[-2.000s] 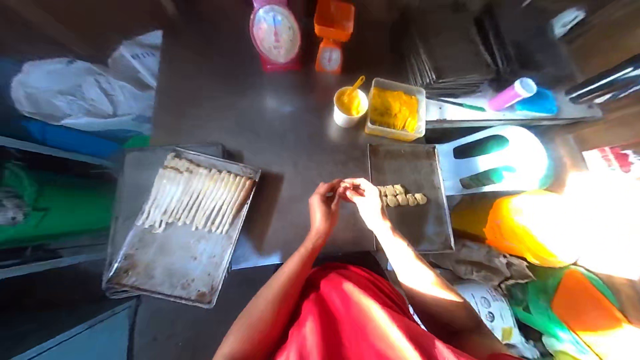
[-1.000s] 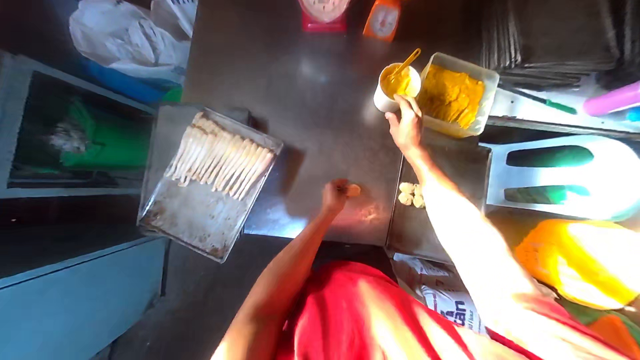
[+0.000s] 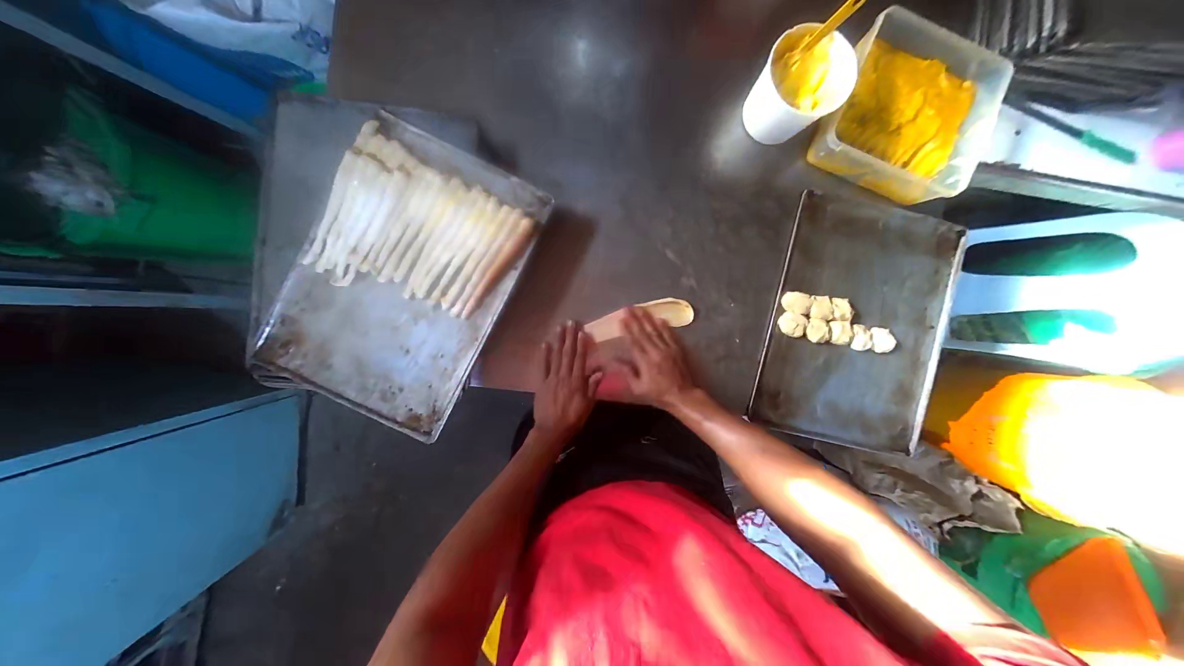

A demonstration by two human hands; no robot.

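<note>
A flattened strip of dough (image 3: 677,313) lies across the dark metal tabletop. My right hand (image 3: 659,359) rests flat on its middle, fingers spread. At the strip's left end is my left hand (image 3: 566,377), palm down; whether it touches the dough cannot be told. Left of my hands, long thin dough sticks (image 3: 416,227) lie side by side on a metal baking tray (image 3: 342,351). To the right, several small dough balls (image 3: 818,318) sit in two rows on another metal tray (image 3: 832,398).
Past the right tray stand a white cup (image 3: 775,106) of yellow paste with a yellow utensil and a plastic tub (image 3: 988,83) of yellow paste. A blue cabinet (image 3: 148,518) is at lower left. Orange bags (image 3: 1008,435) and a white plastic chair (image 3: 1036,305) are at the right.
My right hand has left the paste cup and come back beside my left hand. The dough between them is now a long flat strip. The view has moved closer.
</note>
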